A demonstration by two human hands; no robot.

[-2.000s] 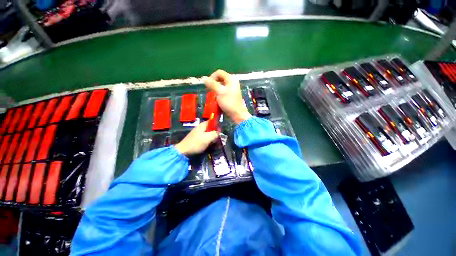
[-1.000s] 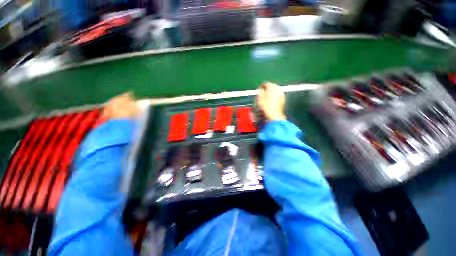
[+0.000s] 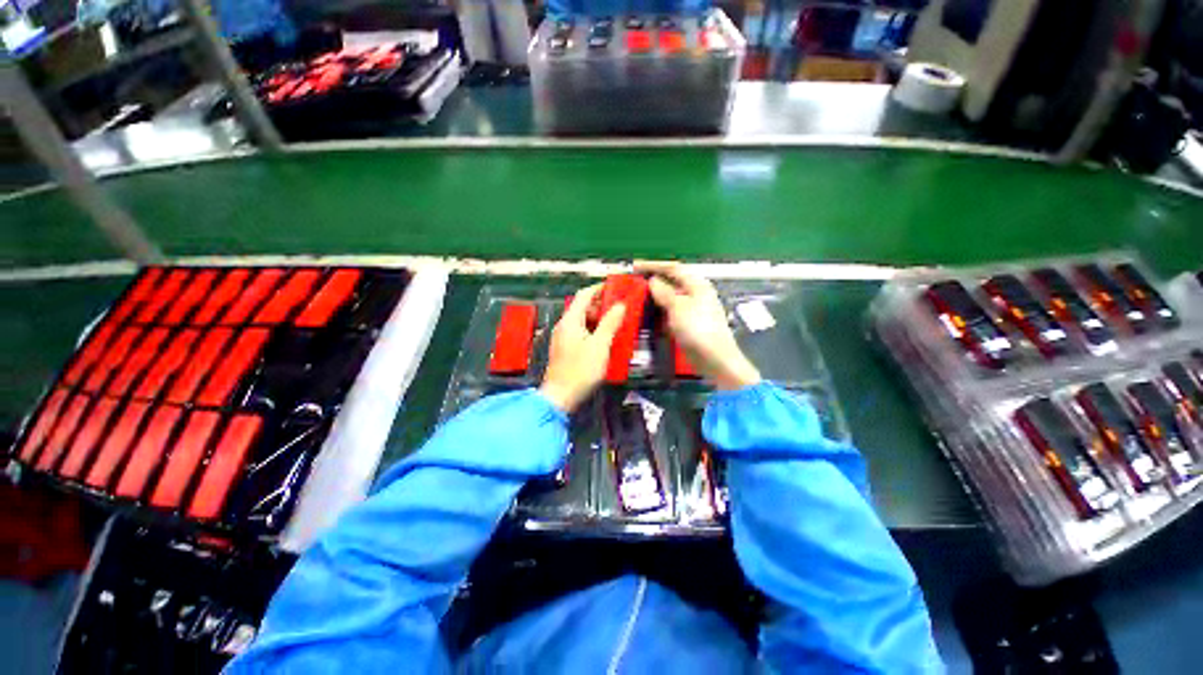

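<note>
My left hand (image 3: 575, 353) holds a red cover (image 3: 625, 330) upright above the clear tray (image 3: 478, 396). My right hand (image 3: 697, 330) is close beside it, its fingers at the cover's upper end, gripping a dark piece that looks like a black unit (image 3: 645, 346); the fingers partly hide it. A covered unit (image 3: 513, 339) lies in the tray's back left pocket; other red blocks show partly behind my hands. Black units (image 3: 633, 455) lie in the front row, some hidden by my sleeves. A white label (image 3: 756, 315) lies in the back right pocket, with no unit there.
A black tray (image 3: 293, 382) with rows of red covers is at left, beside a white liner (image 3: 376, 409). A stack of clear trays (image 3: 930, 429) with black units is at right. The green belt (image 3: 462, 205) runs behind; a clear tray stack (image 3: 633, 95) and tape roll (image 3: 929, 87) stand across it.
My left hand has moved from the black tray to the clear tray with a red cover. My right hand has come beside it from the back right pocket, which now shows only a label.
</note>
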